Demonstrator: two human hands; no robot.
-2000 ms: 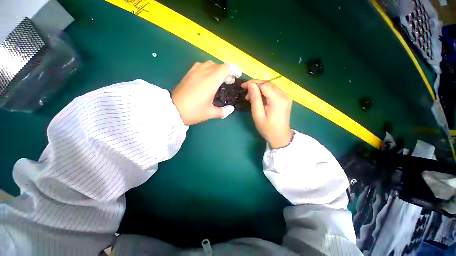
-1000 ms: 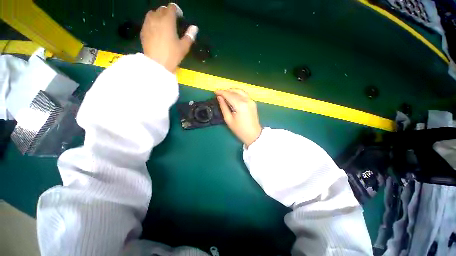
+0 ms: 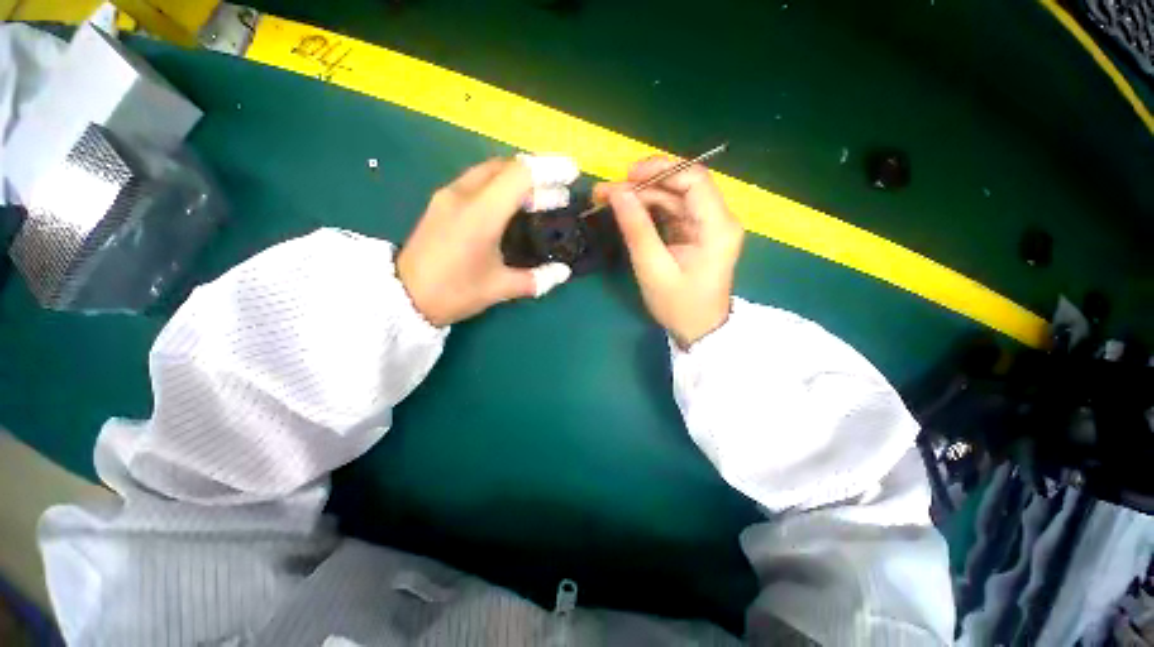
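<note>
My left hand (image 3: 475, 240), with white finger cots on its tips, grips a round black part (image 3: 558, 236) between thumb and fingers on the near side of the yellow edge. My right hand (image 3: 677, 240) holds a slim pale tool (image 3: 683, 164) between thumb and fingers, its near end at the right rim of the black part. Dark material shows under and right of the part, perhaps the black fixture; its outline is mostly hidden.
Beyond the yellow edge (image 3: 418, 78), the dark green belt (image 3: 785, 76) carries black discs (image 3: 887, 168). A clear plastic bag (image 3: 158, 234) lies by a white box (image 3: 146, 101) at left. Dark bulky items (image 3: 1076, 411) and wavy grey sheets (image 3: 1031, 556) are at right. A tiny pale piece (image 3: 372, 163) lies on the mat.
My left hand has come back from over the belt to the near side and now grips a black part. The pale tool now shows in my right hand. The view has shifted.
</note>
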